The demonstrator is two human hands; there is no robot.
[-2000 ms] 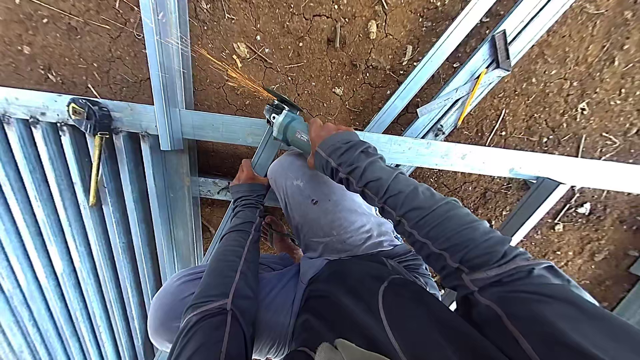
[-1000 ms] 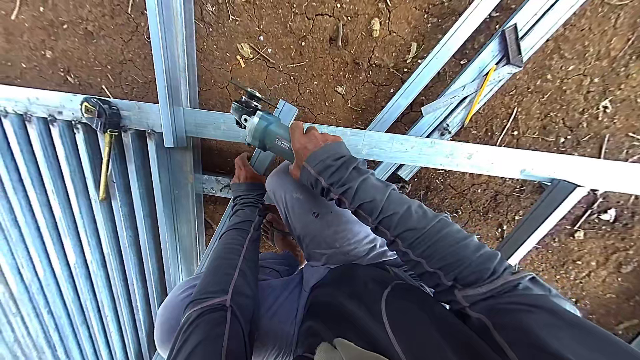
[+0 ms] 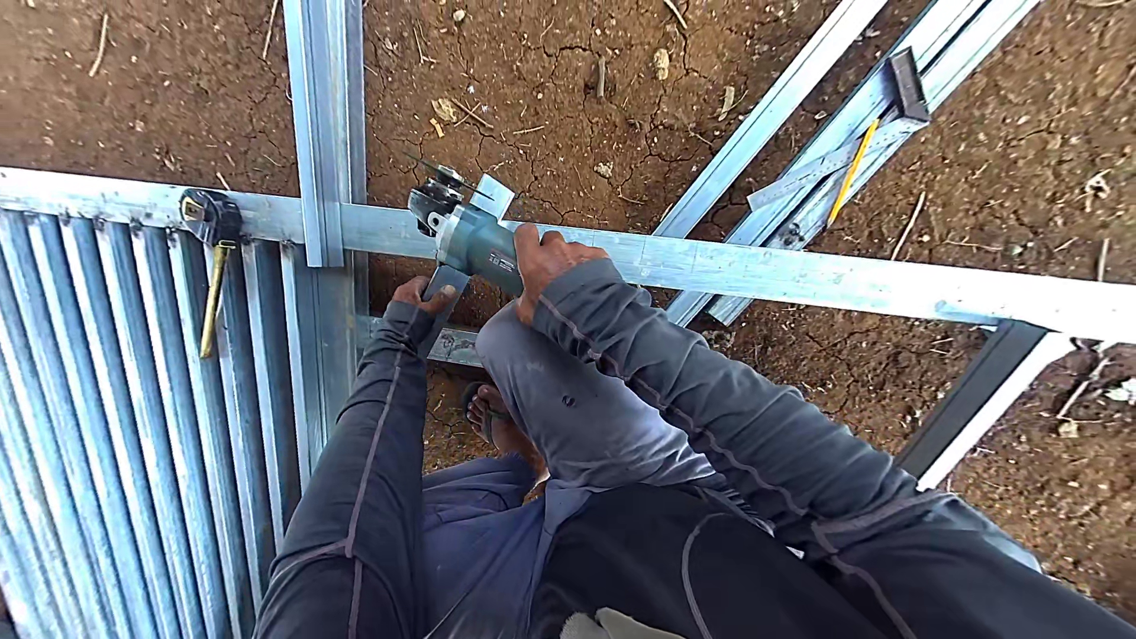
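Note:
My right hand (image 3: 552, 262) grips the green body of an angle grinder (image 3: 484, 248), whose head and disc point up and left over the long metal rail (image 3: 710, 266). Below the grinder, my left hand (image 3: 428, 295) holds a galvanized metal channel piece (image 3: 446, 297), thumb on top. That piece runs under the grinder, and its far end shows past the rail. The grinder hides its middle and part of the disc. No sparks show.
A tape measure (image 3: 210, 216) rests on the rail above ribbed metal bars (image 3: 169, 355). An upright channel (image 3: 324, 115) crosses the rail. At the upper right, a try square (image 3: 907, 84) and a yellow pencil (image 3: 854, 173) lie on steel channels. My sandalled foot (image 3: 488, 413) is below.
Orange sparks flew from the disc two seconds ago and are gone now. The grinder has shifted left and turned, uncovering the far end of the channel piece. My left hand still holds that piece.

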